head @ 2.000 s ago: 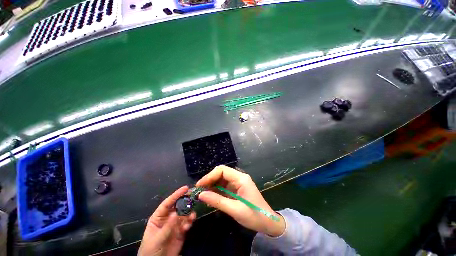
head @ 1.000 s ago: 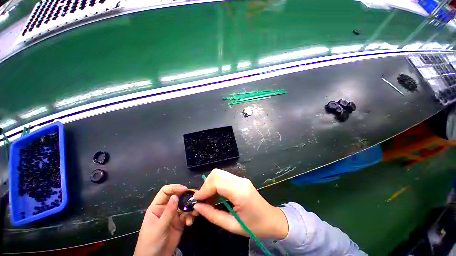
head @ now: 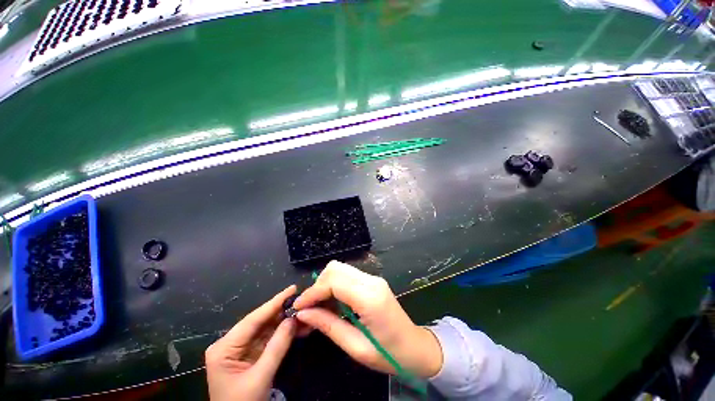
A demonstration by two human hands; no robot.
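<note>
My left hand (head: 249, 352) is at the bottom middle, its thumb and fingers closed on a small round black housing (head: 290, 308). My right hand (head: 364, 317) meets it from the right. Its thumb and index fingertips are at the housing, on a small piece too covered to make out. A green stick (head: 375, 343) lies through my right hand, its tip showing above the fingers and its tail by the sleeve. The fingers hide much of the housing. The black parts box (head: 327, 232), filled with tiny black parts, sits just beyond my hands.
A blue tray (head: 97, 274) of small black pieces stands left, two black rings (head: 154, 250) beside it. Beyond the box lie green sticks (head: 396, 149) and a small round board (head: 384, 173). Right are clustered housings (head: 530, 167), a metal rod (head: 611, 128) and a compartment tray (head: 680, 110). A black disc (head: 537, 45) is on the belt.
The housing, facing up in the earlier frames, is now mostly covered by my fingers. My left fingers have straightened. A black disc has come into view on the belt and shifted left.
</note>
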